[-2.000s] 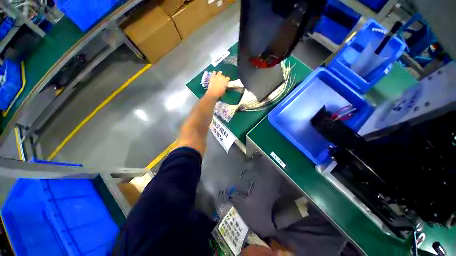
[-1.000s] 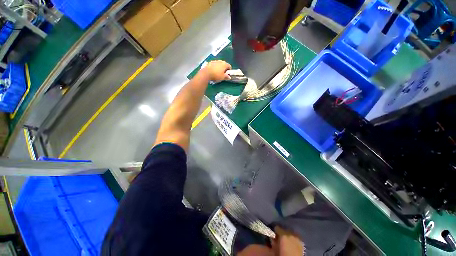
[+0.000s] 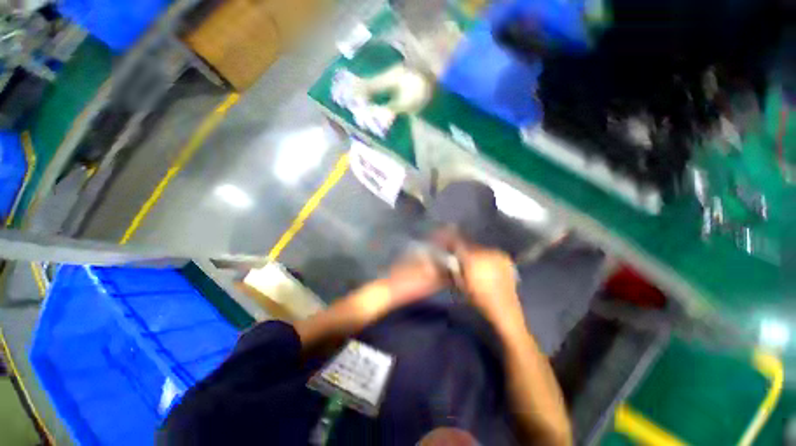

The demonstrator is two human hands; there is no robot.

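Observation:
The view is blurred. My left hand [image 3: 422, 272] and my right hand [image 3: 487, 268] are close together in front of my body, below the bench edge. A small pale piece of a wire bundle [image 3: 453, 264] shows between them, at my right hand's fingers. My left hand's fingers are too blurred to tell their hold. Another pale wire bundle [image 3: 408, 89] lies curved on the green bench [image 3: 330, 87], its whitish ends [image 3: 371, 118] near the front edge.
A white paper label [image 3: 377, 172] hangs at the bench edge. A dark machine [image 3: 628, 96] stands on the bench at the right, with a blue bin [image 3: 493, 74] beside it. A large blue bin [image 3: 131, 348] is at lower left. An ID badge [image 3: 356, 375] hangs at my chest.
My left hand has left the bundle on the bench and come back beside my right hand. My right hand has moved up in the picture. The view has turned, and the bench sits higher.

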